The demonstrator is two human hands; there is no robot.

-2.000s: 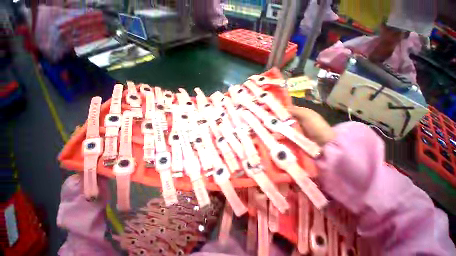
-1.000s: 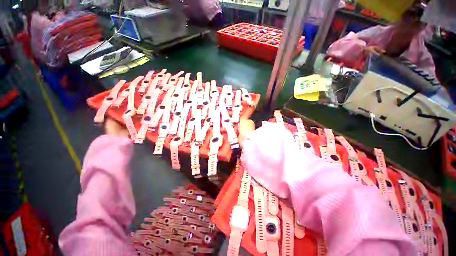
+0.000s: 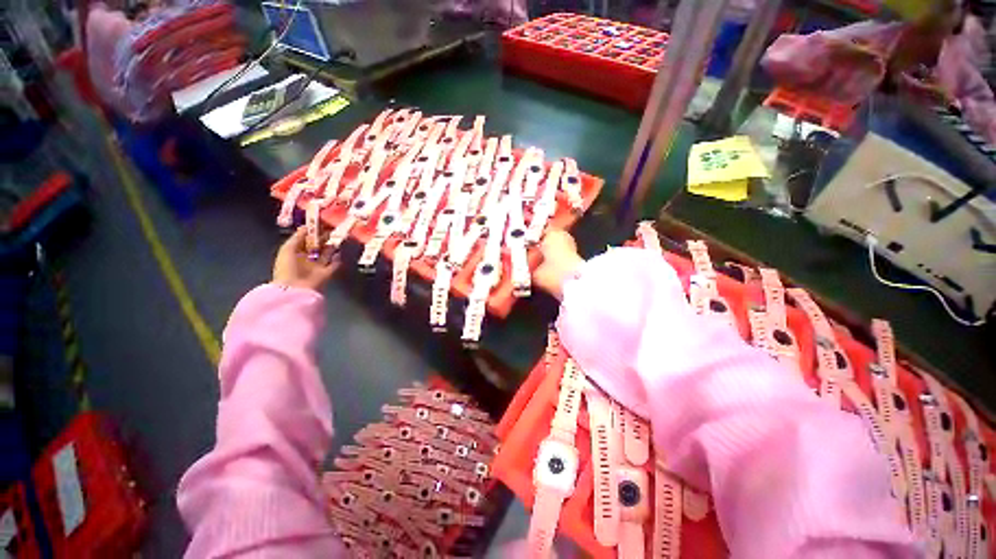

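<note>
A red tray (image 3: 505, 300) covered with pink-strapped smartwatches (image 3: 442, 207), face down with round sensor spots showing, lies at the edge of the green bench ahead of me. My left hand (image 3: 304, 262) is at its front left corner, fingers on the edge by a watch strap. My right hand (image 3: 559, 260) grips its right side, partly hidden by my sleeve. A second red tray (image 3: 532, 406) with pink watches lies nearer at the right, partly under my right forearm.
More pink watches (image 3: 415, 464) lie low between my arms. Stacked red trays (image 3: 584, 55), metal uprights, a yellow note (image 3: 723, 167) and a white box (image 3: 912, 207) with a cable are beyond. Red trays (image 3: 87, 480) are at lower left. People in pink smocks are in the background.
The loaded tray has moved away from me, down from a raised, bent position onto the bench edge. The second tray at right has come into fuller view.
</note>
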